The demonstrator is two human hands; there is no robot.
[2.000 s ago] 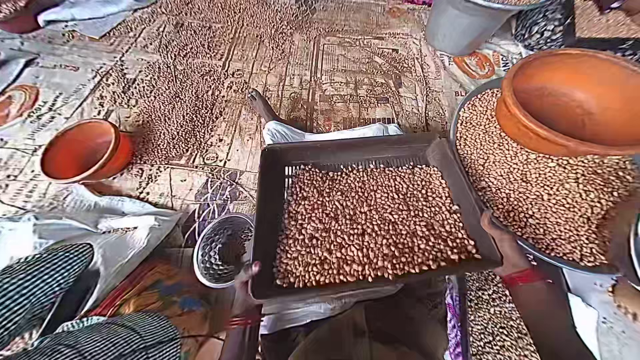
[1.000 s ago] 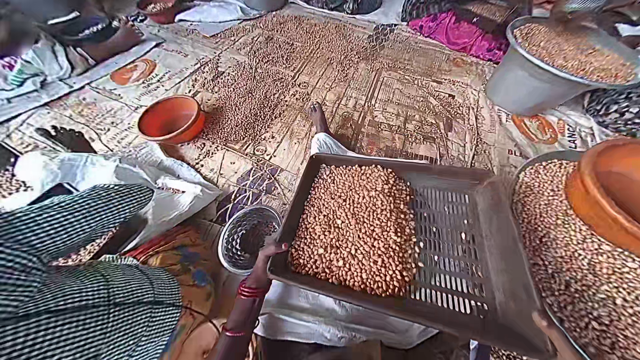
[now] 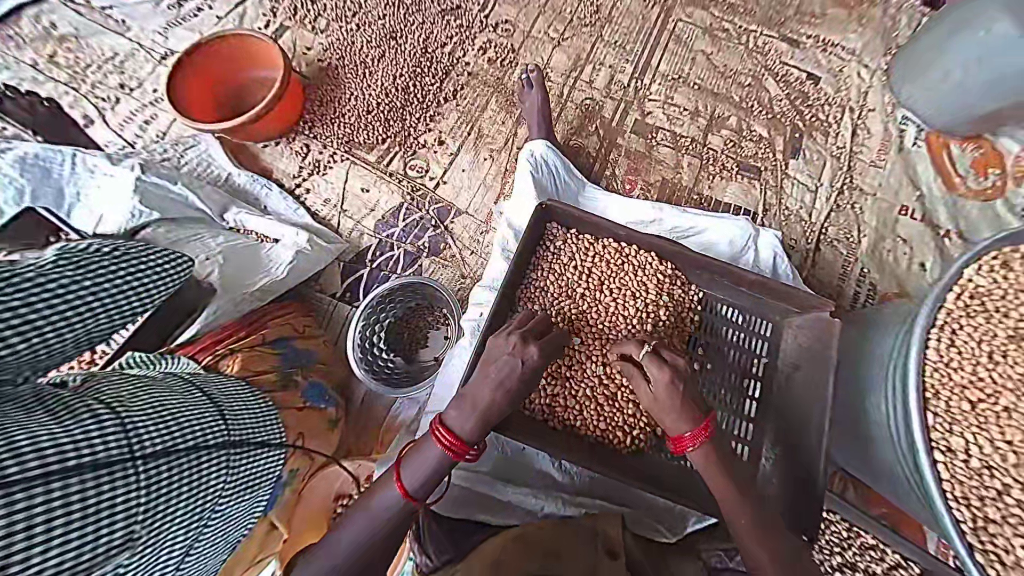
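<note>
A dark slotted sieve tray [image 3: 788, 384] rests on the white cloth over my lap, with reddish-brown nuts or beans [image 3: 608, 280] heaped over its left and middle part. My left hand [image 3: 516, 360] touches the heap near the tray's left side, fingers curled; whether it pinches a piece is hidden. My right hand [image 3: 660, 384], with a ring and red bangles, has its bent fingers at the heap's right part; its grasp is also unclear. Left of the tray stands a dimpled steel bowl [image 3: 370, 340] with small dark bits inside.
An orange bowl [image 3: 276, 104] stands at upper left beside loose nuts or beans spread on the printed sheet. A large metal tub [image 3: 888, 376] full of them is at right, a grey bucket [image 3: 960, 72] at upper right. Another person's checked clothing [image 3: 144, 472] fills the lower left.
Both hands have left the tray's edges and are now at the heap inside it. The tray, held up before, now lies on my lap. The view has tilted down.
</note>
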